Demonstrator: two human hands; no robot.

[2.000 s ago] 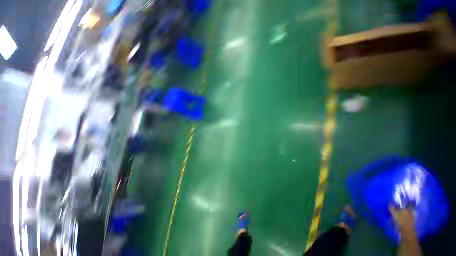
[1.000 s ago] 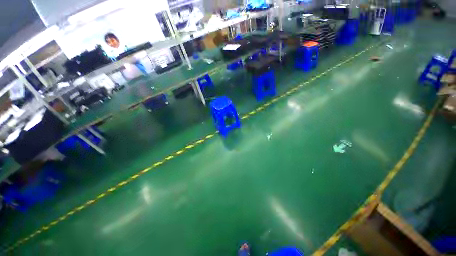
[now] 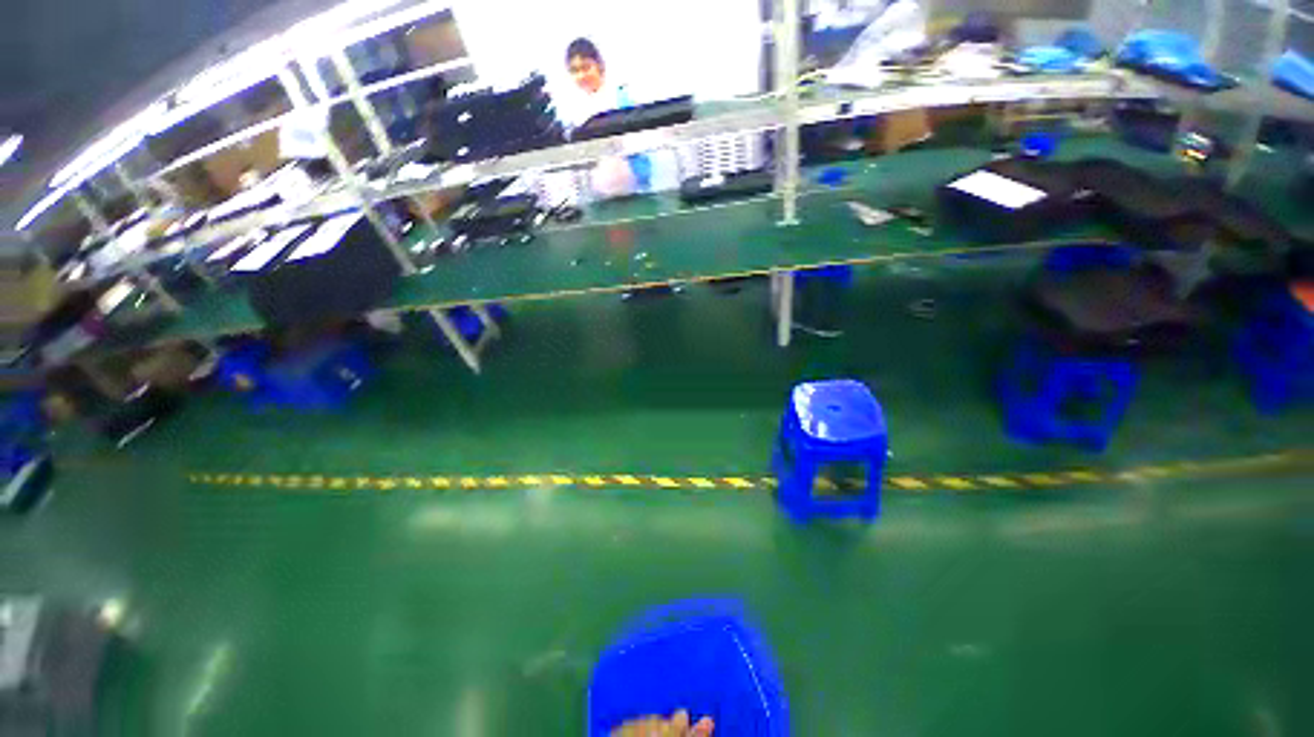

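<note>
A blue plastic stool (image 3: 689, 665) is at the bottom middle, cut off by the lower edge. My right hand (image 3: 666, 724) is on it at the very bottom, with only the fingers showing; they grip the stool, and the rest of the hand is out of the picture. My left hand is not in view. A second blue stool (image 3: 836, 418) stands upright on the green floor ahead, beside the yellow-black tape, apart from the held one.
A long green-topped workbench (image 3: 605, 256) with pale uprights crosses ahead, with dark trays (image 3: 329, 274) on it. A person (image 3: 588, 87) is behind it. Another blue stool (image 3: 1069, 389) with dark things on top stands right. Floor tape (image 3: 634, 481) runs across. A dark blurred object (image 3: 65, 670) is lower left.
The view has turned left to face the bench. The held stool has risen into view at the bottom with my right hand on it. The carton at the lower right has left view.
</note>
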